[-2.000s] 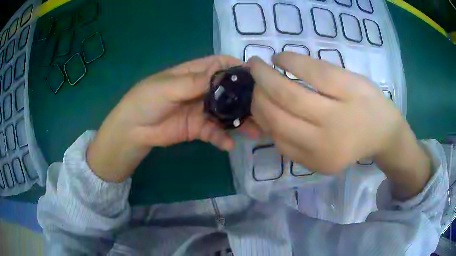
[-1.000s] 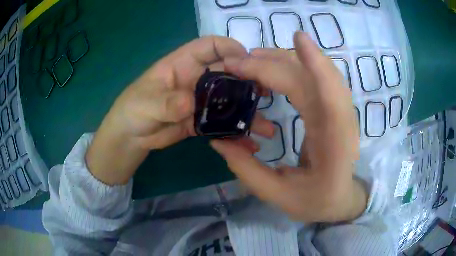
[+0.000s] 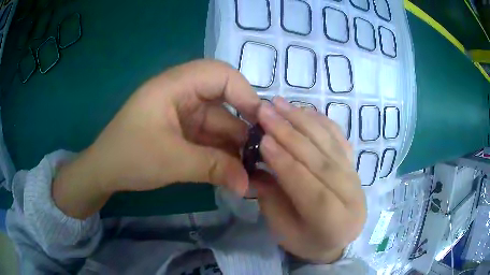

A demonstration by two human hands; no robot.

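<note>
A glossy black watch housing (image 3: 252, 147) is held between both hands, turned nearly edge-on, so its faces are mostly hidden. My left hand (image 3: 161, 129) grips it from the left with the thumb below and the fingers above. My right hand (image 3: 314, 177) covers it from the right, fingertips against its side. Whether a thin frame sits around its edge cannot be told. The frame tray (image 3: 376, 83), white with dark rounded-square outlines in its pockets, lies under and behind my right hand.
Several loose dark frames (image 3: 48, 55) lie on the green mat (image 3: 118, 32) at the upper left. Bagged trays (image 3: 400, 215) with a white label and green patch are at the lower right. Yellow tape (image 3: 440, 30) crosses the mat at the upper right. A second tray's edge shows far left.
The housing has turned from showing its spotted face to nearly edge-on. My right hand has closed in around it. The view has shifted, with the trays and loose frames now further left.
</note>
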